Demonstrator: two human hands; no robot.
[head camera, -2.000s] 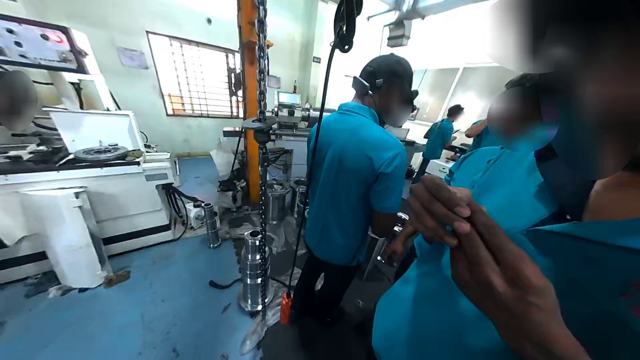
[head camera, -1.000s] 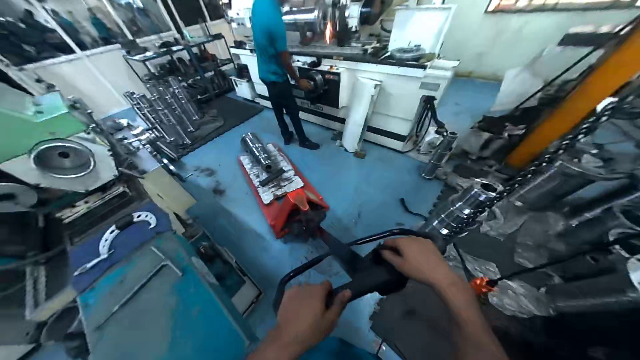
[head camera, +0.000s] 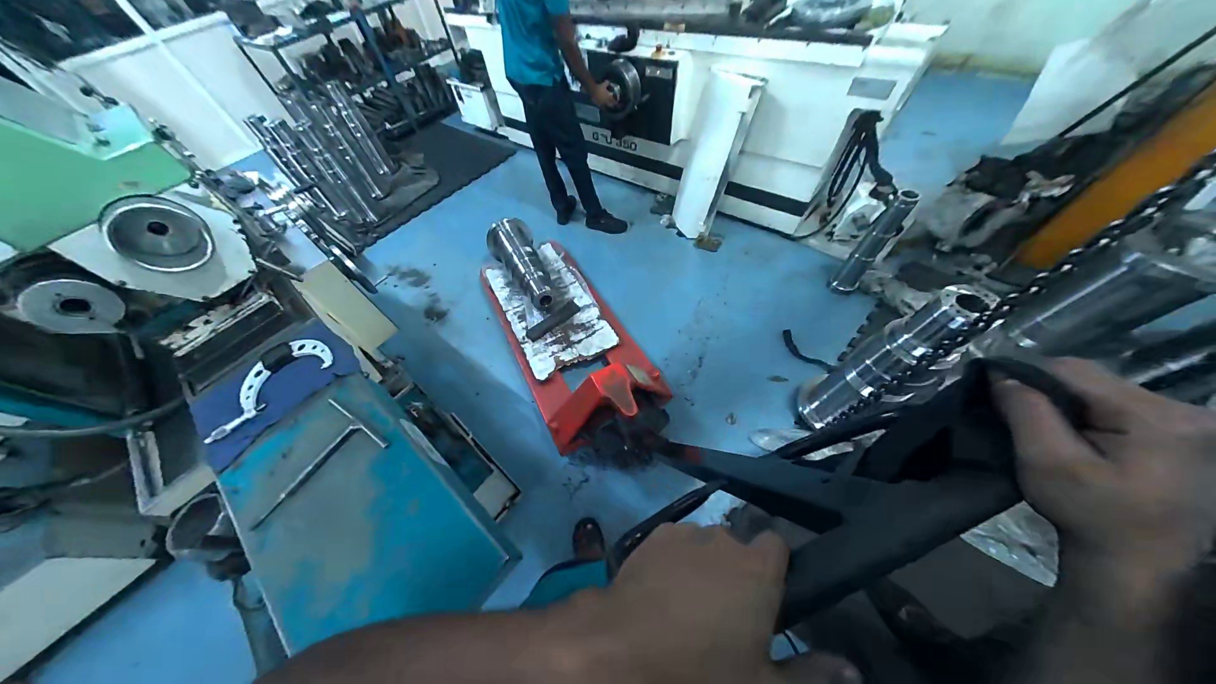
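Observation:
My left hand (head camera: 698, 594) grips the left side of the black handle (head camera: 855, 532) of a red pallet jack. Around the handle's right side, near its top, my right hand (head camera: 1111, 456) is closed; its edge is blurred. The handle slants down and left to the pallet jack (head camera: 608, 389), which stands low on the blue floor. A shiny flanged metal cylinder (head camera: 521, 261) lies on a worn white sheet (head camera: 579, 337) over the forks, with a dark bar (head camera: 554, 320) across its near end.
A person (head camera: 551, 104) stands at a white grinding machine (head camera: 760, 142). Left are a teal cabinet (head camera: 380, 532) bearing a hex key (head camera: 318, 465), and an outside micrometer (head camera: 256, 385) on blue cloth. Right are a hanging chain (head camera: 1073, 266), a steel spindle (head camera: 893, 356) and a black strap (head camera: 806, 351).
The handle and both hands have swung to the right since one second ago. Two seconds ago my hands were raised together, off the handle, and the view faced several people.

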